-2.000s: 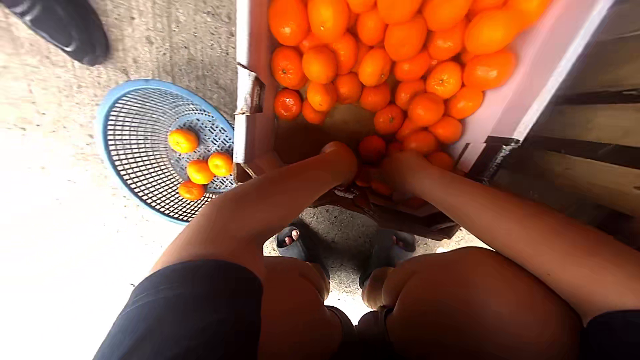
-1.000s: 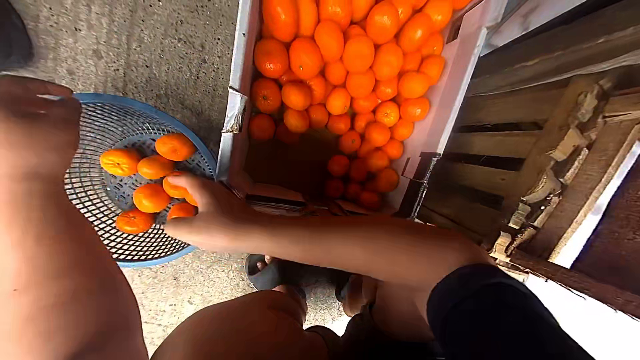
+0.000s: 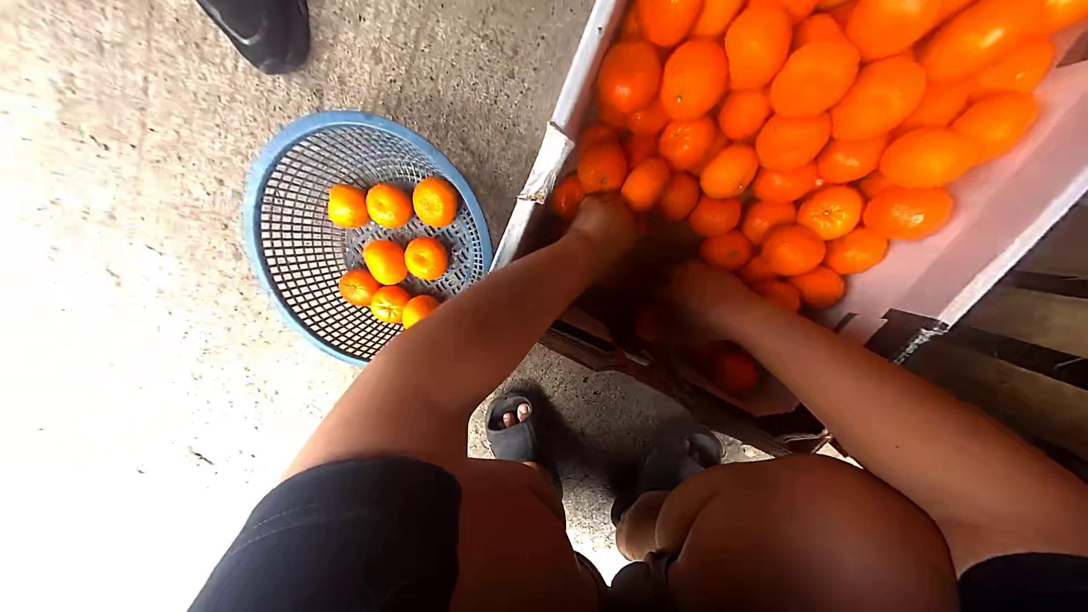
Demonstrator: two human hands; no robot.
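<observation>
Both of my hands reach down into a large box with pale inner walls that holds many oranges. My left hand is at the box's left part, against the small oranges there; its fingers are hidden. My right hand is lower and to the right, in shadow beside several oranges, its fingers also out of sight. Whether either hand grips a fruit cannot be seen. Left of the box, a round blue plastic basket stands on the ground with several oranges in loose rows.
Slatted wood lies along the box's right side. The near edge of the box has torn, dark flaps. My feet in dark slides stand on the concrete floor just below. A dark shoe is at the top left.
A second ago my right hand was at the oranges in the basket and my left was beside it; now both are in the box. The basket holds more oranges than two seconds ago.
</observation>
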